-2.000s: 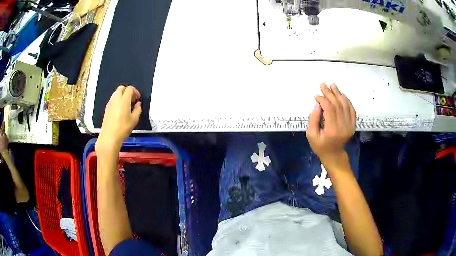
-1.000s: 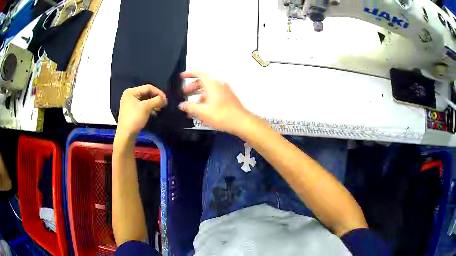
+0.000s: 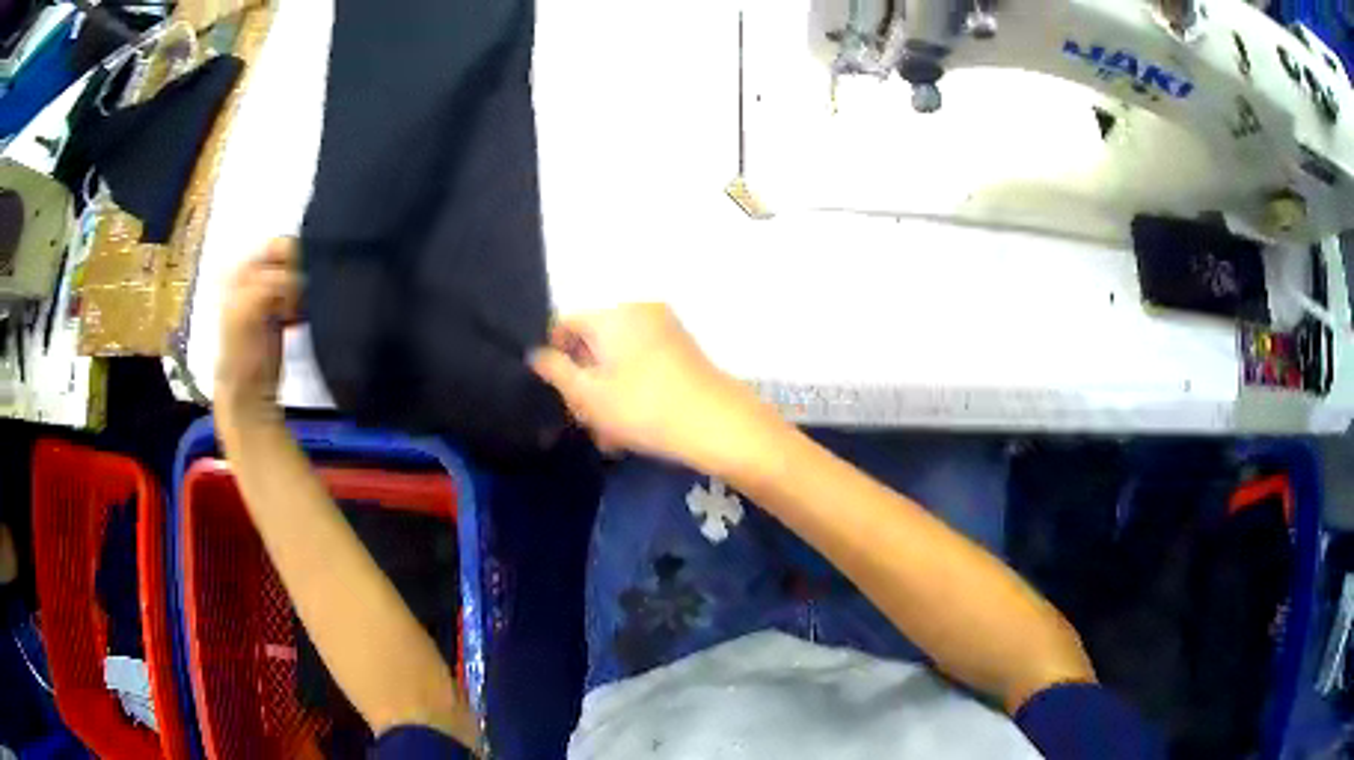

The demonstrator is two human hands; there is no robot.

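A long black piece of cloth lies over the left part of the white table, its near end rumpled and hanging slightly over the front edge. My left hand is at its left edge, blurred, with the fingers curled at the cloth. My right hand pinches the right edge of the cloth near the table's front. The fingertips of my left hand are too blurred to show a grip.
A white sewing machine stands at the back right. A smartphone and a small multicoloured box lie at the right. A blue basket and red baskets stand below left. Black cloth lies at the far left.
My right hand has crossed from the right to the cloth and now pinches its edge. My left hand has moved to the cloth's left edge. The cloth's near end has shifted toward me and rumpled.
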